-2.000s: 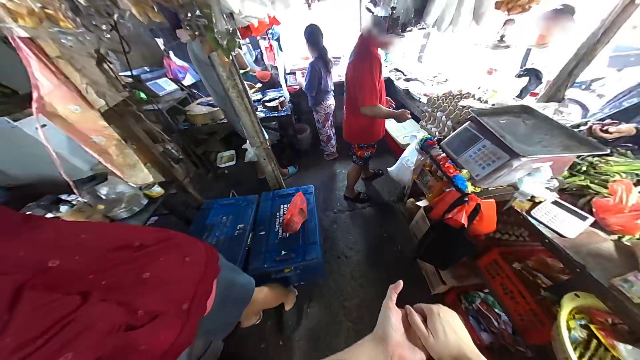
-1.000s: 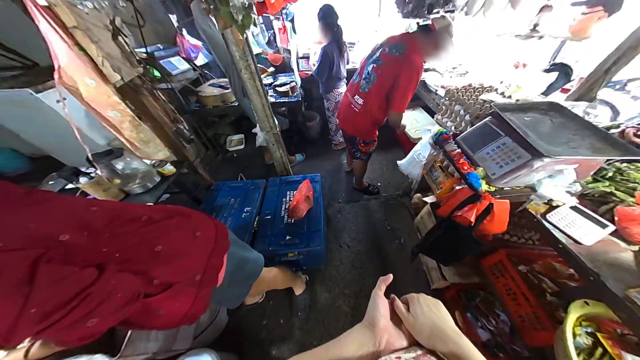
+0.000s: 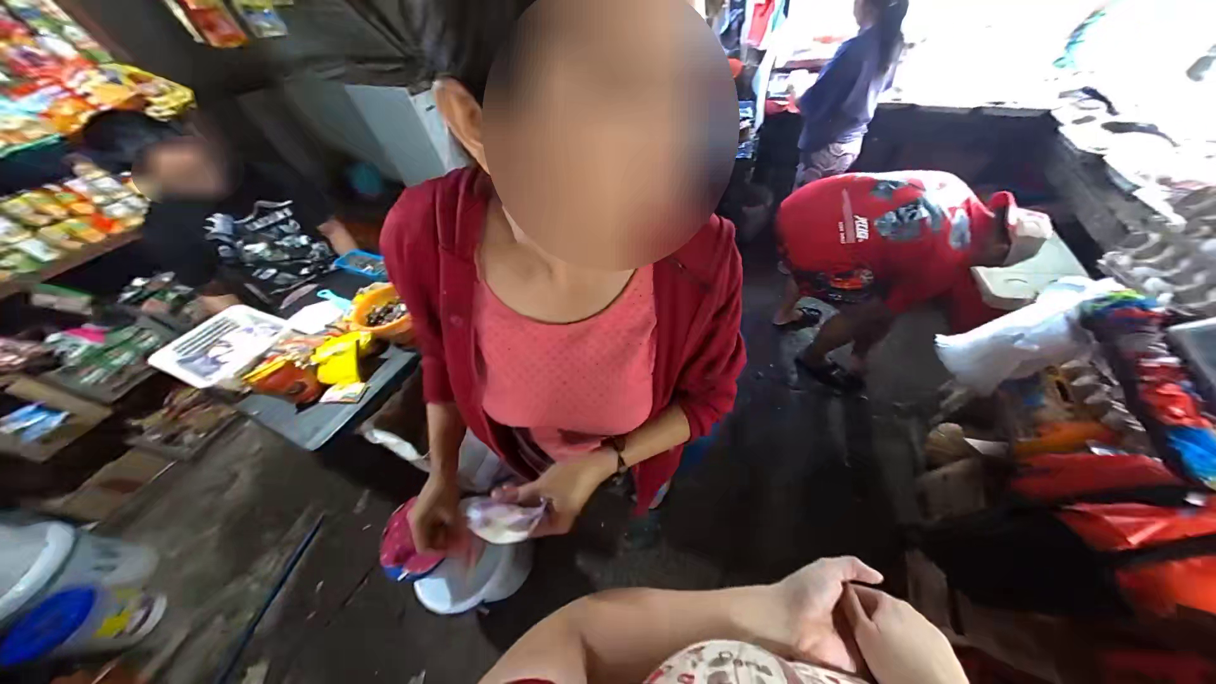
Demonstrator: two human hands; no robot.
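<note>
My left hand (image 3: pixel 825 608) and my right hand (image 3: pixel 902 638) rest together at the bottom right, touching, in front of my patterned clothing (image 3: pixel 741 665). Between them no object shows, though their contact hides part of the palms. A person in a dark red cardigan (image 3: pixel 703 323) stands close in front of me. That person's hands hold a small clear plastic bag (image 3: pixel 505 520) with pale contents, beside a pink-red item (image 3: pixel 404 543) and above a white bucket (image 3: pixel 461 587).
Packets, a white tray (image 3: pixel 223 344) and an orange bowl (image 3: pixel 383 312) cover a stall at left, with another person behind. Tubs with a blue lid (image 3: pixel 47 627) stand lower left. A person in a red shirt (image 3: pixel 883 228) bends near a counter with egg trays (image 3: pixel 1173 252).
The view has swung left. The person in the cardigan now faces me, bag in hand. The person in the red shirt has bent down further. My hands stay together.
</note>
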